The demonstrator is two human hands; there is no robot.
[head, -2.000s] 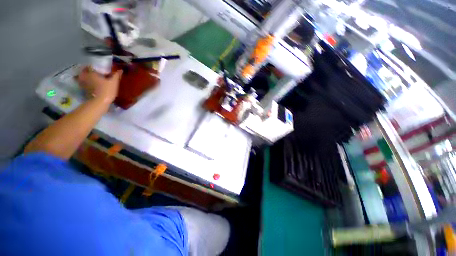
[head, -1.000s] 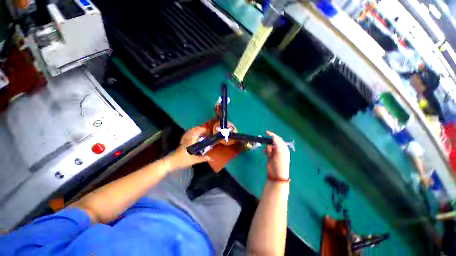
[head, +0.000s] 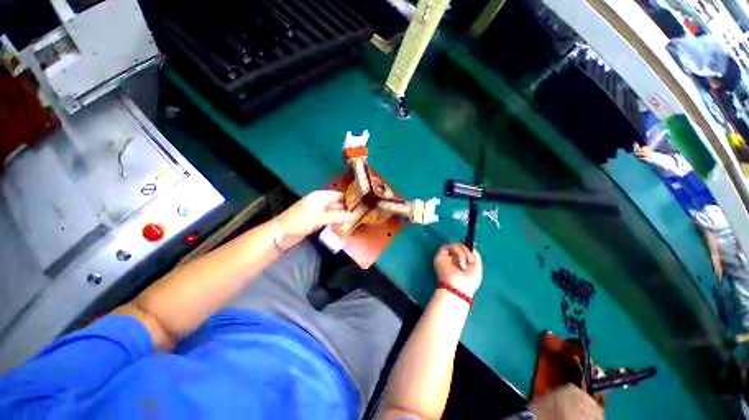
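My right hand (head: 458, 269) grips one leg of a black three-leg assembly (head: 526, 195), held off to the right of the fixture; its far legs are blurred. The red-brown assembly fixture (head: 374, 242), with three arms and white end holders, stands at the bench edge with no legs in it. My left hand (head: 316, 215) holds the fixture at its left arm; some fingertips are hard to make out. Small silvery pieces, possibly hub brackets (head: 491, 216), lie on the green mat behind the assembly.
The white machine table (head: 107, 205) with a red button (head: 153, 232) is at left. A black ribbed tray (head: 263, 49) is at the back. Small black parts (head: 572, 285) lie at right, near another person's hand (head: 567, 406) at a second fixture (head: 555, 361). A yellow post (head: 415, 49) stands behind.
I have turned from the machine to the bench. The three-leg assembly has come off the fixture and moved right in my right hand. Another person's hand has appeared at lower right.
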